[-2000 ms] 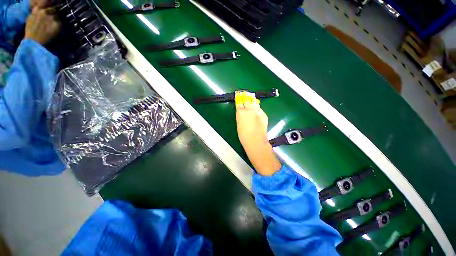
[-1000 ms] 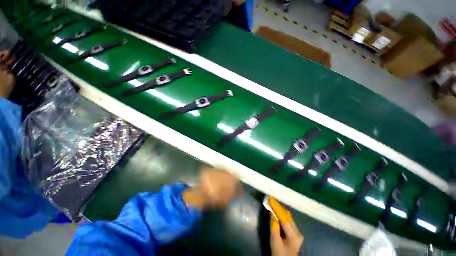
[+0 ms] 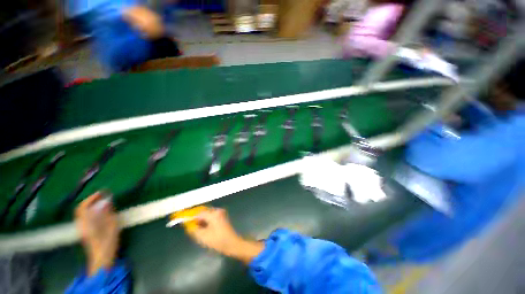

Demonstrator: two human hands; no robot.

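Several smartwatches [image 3: 160, 153] with dark straps lie in a row across the green conveyor belt [image 3: 190, 150], all blurred. My right hand [image 3: 210, 228] is over the dark green bench just below the near rail, with yellow-orange finger cots. Its fingertips are closed on a small white wipe [image 3: 174, 221] pointing left. My left hand [image 3: 99, 227] is raised at the near rail at lower left, fingers bent. A pale spot shows at its fingertips, too blurred to tell whether it is a held thing. Neither hand visibly touches a watch.
Whitish rails [image 3: 253, 177] edge the belt. A white stack of wipes in clear plastic [image 3: 339, 181] lies on the bench at right. A person in blue sits at right. People in blue and pink are beyond the belt. A blurred grey post crosses the upper right. Dark trays [image 3: 29, 109] stand at left.
The view has swung right along the belt, bringing the wipes pack and people into view. Both hands now show nearer the rail. My right hand still holds the wipe.
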